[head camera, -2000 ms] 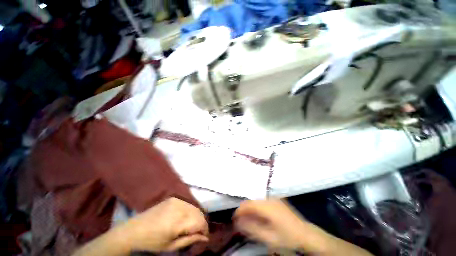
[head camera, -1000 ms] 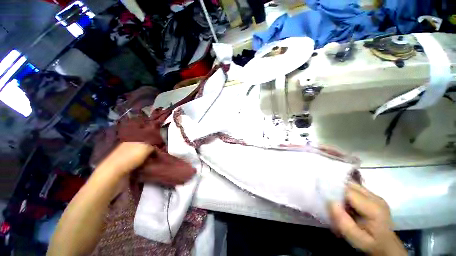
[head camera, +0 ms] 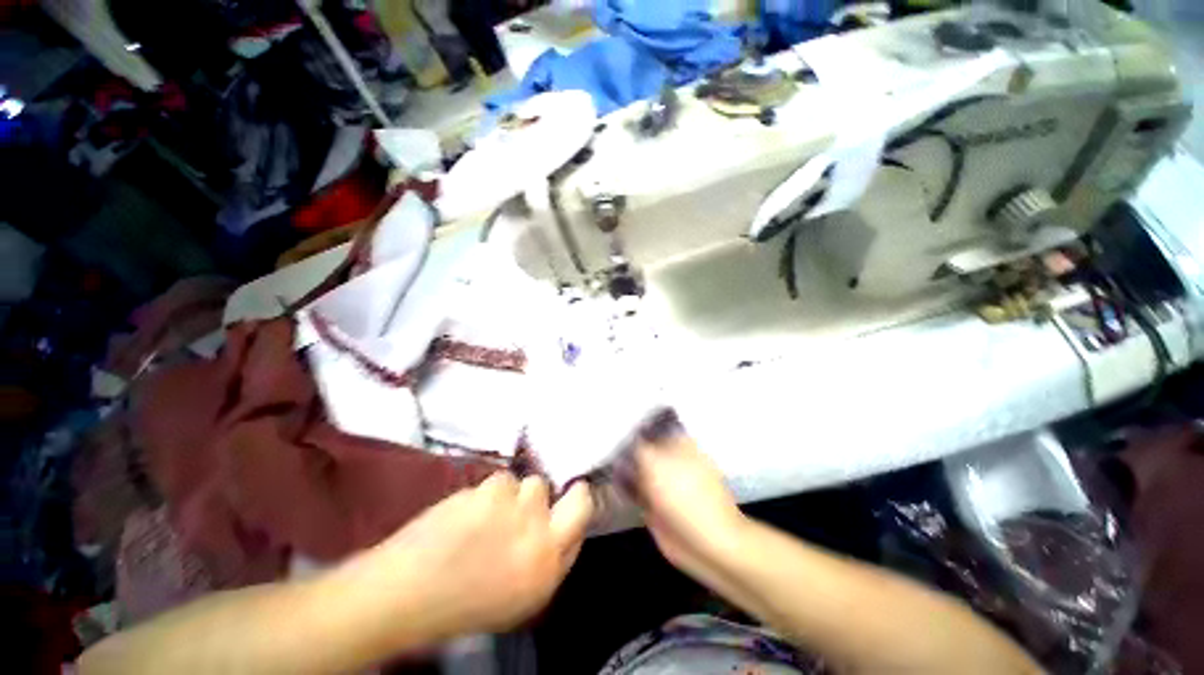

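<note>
White-backed garment pieces (head camera: 374,396) with narrow speckled red tweed edges lie on the left part of the white machine table. Rust-brown lining (head camera: 310,495) is heaped at the left and runs under my left forearm. My left hand (head camera: 515,541) is closed on the garment's near edge at the table's front edge. My right hand (head camera: 667,481) is beside it, blurred, with its fingers on the near right end of the white piece; a dark bit shows at its fingertips. The presser foot area (head camera: 621,281) is beyond the hands, with part of the white piece near it.
The cream-white sewing machine (head camera: 753,290) reaches in from the right, with a white tape roll (head camera: 522,145) on its front and white tape (head camera: 852,172) over its arm. Blue fabric (head camera: 634,53) lies behind. A clear plastic bag (head camera: 1043,514) hangs at the lower right.
The right hand has moved left from the far end of the white piece to beside the left hand. The left hand has moved right and down from the lining heap to the garment edge. The view has shifted.
</note>
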